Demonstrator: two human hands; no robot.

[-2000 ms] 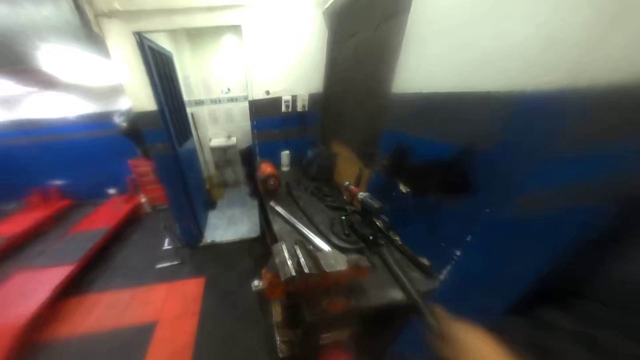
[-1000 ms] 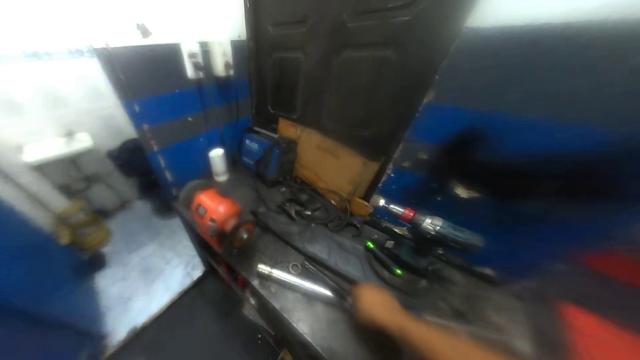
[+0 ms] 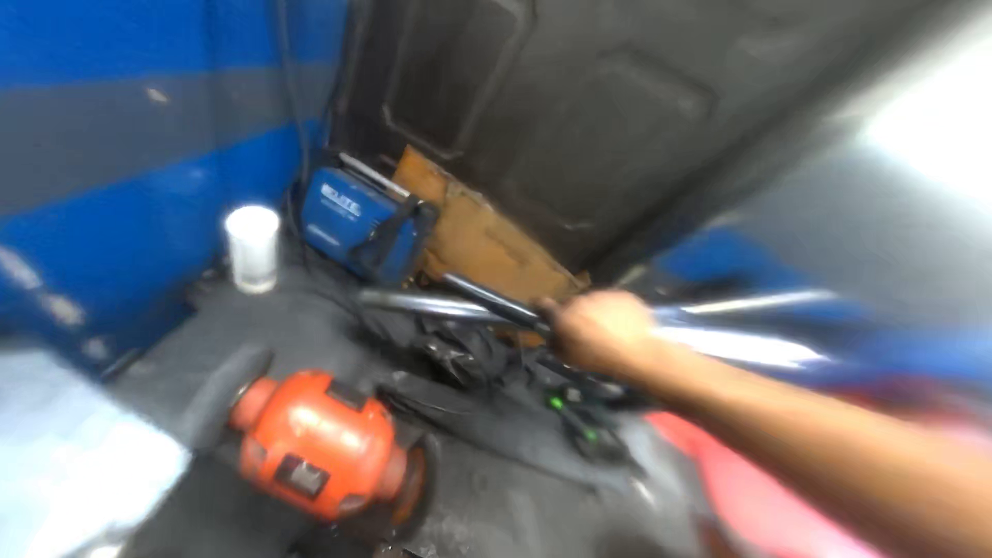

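Note:
My right hand (image 3: 608, 329) reaches in from the right, its forearm across the lower right, and is closed around metal bars above the workbench. A dark bar (image 3: 492, 301) sticks out from the fist to the upper left. Shiny metal tubes or rods (image 3: 736, 346) show on both sides of the fist; blur hides how many I grip. Below the hand, black cables (image 3: 457, 360) and a dark item with green lights (image 3: 573, 418) lie on the bench. My left hand is out of view.
An orange bench grinder (image 3: 325, 442) stands at the near left of the dark workbench (image 3: 496, 496). Behind it are a white cup-like container (image 3: 254, 252) and a blue welding machine (image 3: 353, 221). Brown cardboard (image 3: 488, 240) leans against a dark panelled door (image 3: 558, 139).
The shiny tube lying on the bench a second ago no longer shows there; shiny tubes now appear at my raised right hand. The view has moved closer to the bench.

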